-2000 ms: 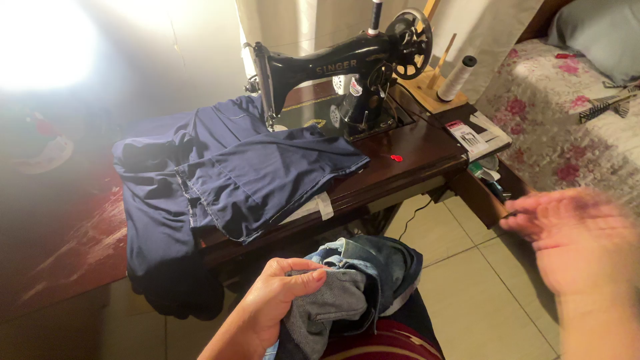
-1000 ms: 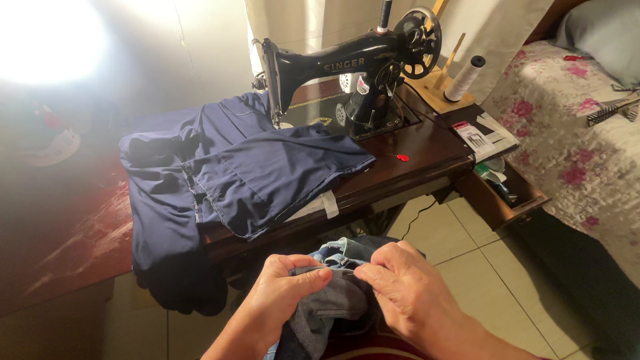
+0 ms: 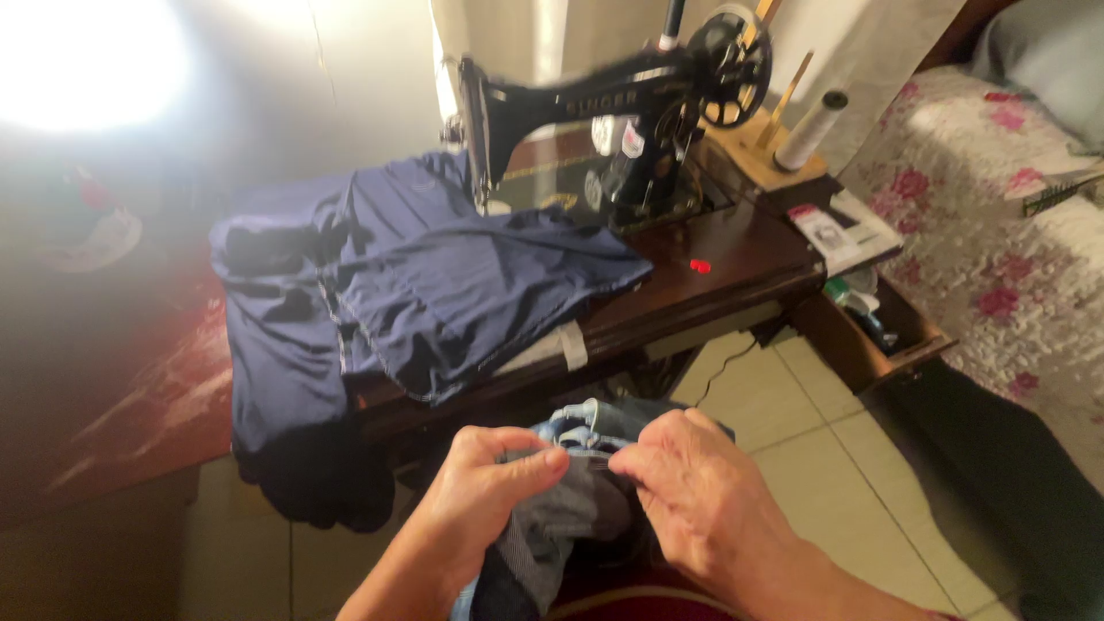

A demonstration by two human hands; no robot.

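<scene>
A bunched blue denim garment (image 3: 561, 526) lies over my lap, below the edge of the sewing table. My left hand (image 3: 504, 483) pinches its edge between thumb and fingers. Just to the right, my right hand (image 3: 690, 483) grips the same edge, with a short stretch of seam between the two hands. Whether the right fingertips also hold something small cannot be told. Beyond the hands, a navy blue cloth garment (image 3: 431, 276) is spread over the table, partly hanging off its front, beside a black Singer sewing machine (image 3: 595, 103).
A small red item (image 3: 700, 266) lies on the wooden tabletop (image 3: 742, 241). At right are a white thread cone (image 3: 811, 131) on a wooden stand, a printed packet (image 3: 830, 237), an open drawer (image 3: 897, 354) and a bed with a floral cover (image 3: 983, 259).
My right hand, blurred near the drawer two seconds ago, has come to the denim beside my left hand and taken hold of it. My left hand has kept its grip.
</scene>
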